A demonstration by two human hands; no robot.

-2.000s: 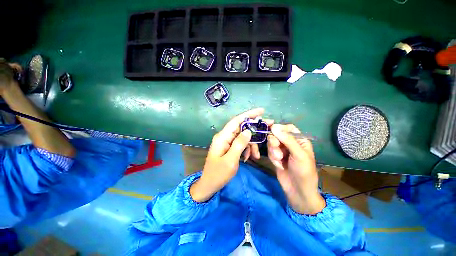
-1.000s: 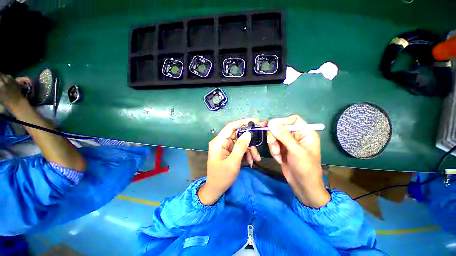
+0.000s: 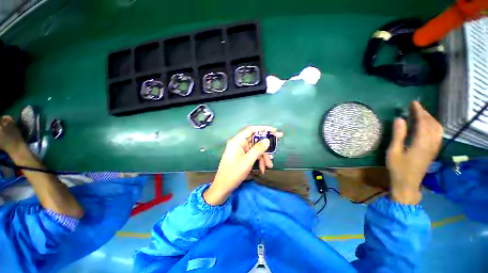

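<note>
My left hand (image 3: pixel 235 162) holds a rounded-square watch case (image 3: pixel 271 144) with a silver rim between thumb and fingers, at the bench's front edge. My right hand (image 3: pixel 414 152) is out to the right, beyond the screw dish (image 3: pixel 352 129). A small dark thing shows near its thumb and fingertips, and I cannot tell whether it is held. The tweezers cannot be made out. Another watch case (image 3: pixel 200 116) lies on the green mat. Several more sit in the front row of the black foam tray (image 3: pixel 123 97).
A white scrap (image 3: pixel 310 75) lies right of the tray. A coiled black cable (image 3: pixel 377 56) and the orange screwdriver (image 3: pixel 441 26) are at the upper right, beside slotted trays (image 3: pixel 476 80). A neighbouring worker's arm (image 3: pixel 45 186) is at the left. A black device (image 3: pixel 319 182) hangs below the bench edge.
My right hand has left the watch case and moved far right past the dish. The silver tool it held is no longer discernible. The view has shifted right; my left hand still holds the case.
</note>
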